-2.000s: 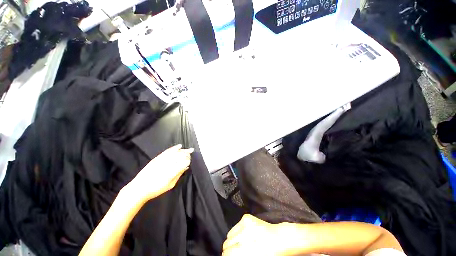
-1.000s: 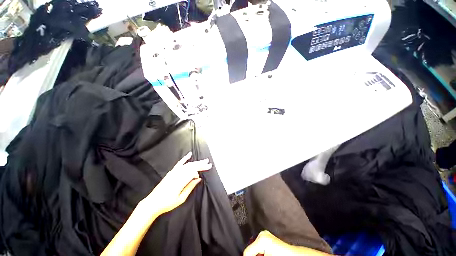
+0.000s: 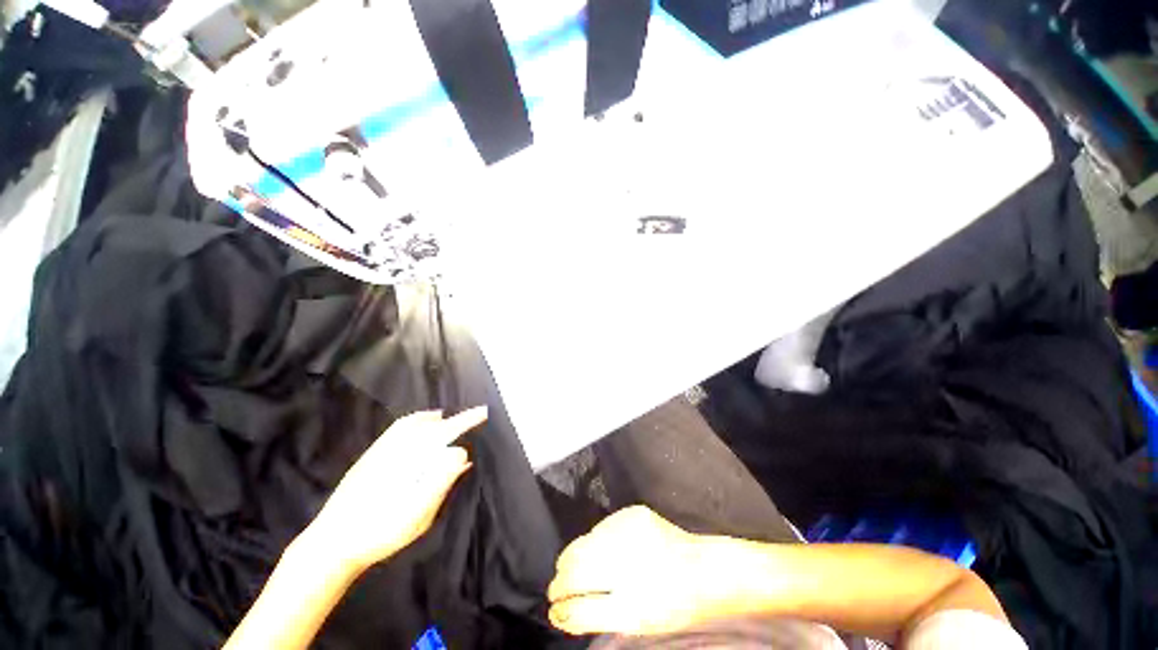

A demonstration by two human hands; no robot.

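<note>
The black garment [image 3: 178, 356] lies in a large heap left of the white machine bed [image 3: 597, 330]. Its lit upper edge runs under the presser foot and needle area [image 3: 409, 248] of the sewing machine [image 3: 445, 95]. My left hand [image 3: 394, 489] lies on the cloth below the needle, palm down, index finger extended and thumb apart. My right hand [image 3: 622, 571] is curled into a loose fist over my lap, at the cloth's right side; whether cloth is inside it is hidden.
Two black fabric strips [image 3: 476, 83] hang over the machine head. A control panel [image 3: 749, 19] is at the top. A pale curved lever [image 3: 798, 362] sticks out below the bed. More black cloth [image 3: 914, 406] hangs at right, over a blue bin [image 3: 889, 533].
The view has shifted between frames. My left hand stays on the cloth, slightly farther from the needle than a second ago. My right hand stays curled and shows more fully than a second ago.
</note>
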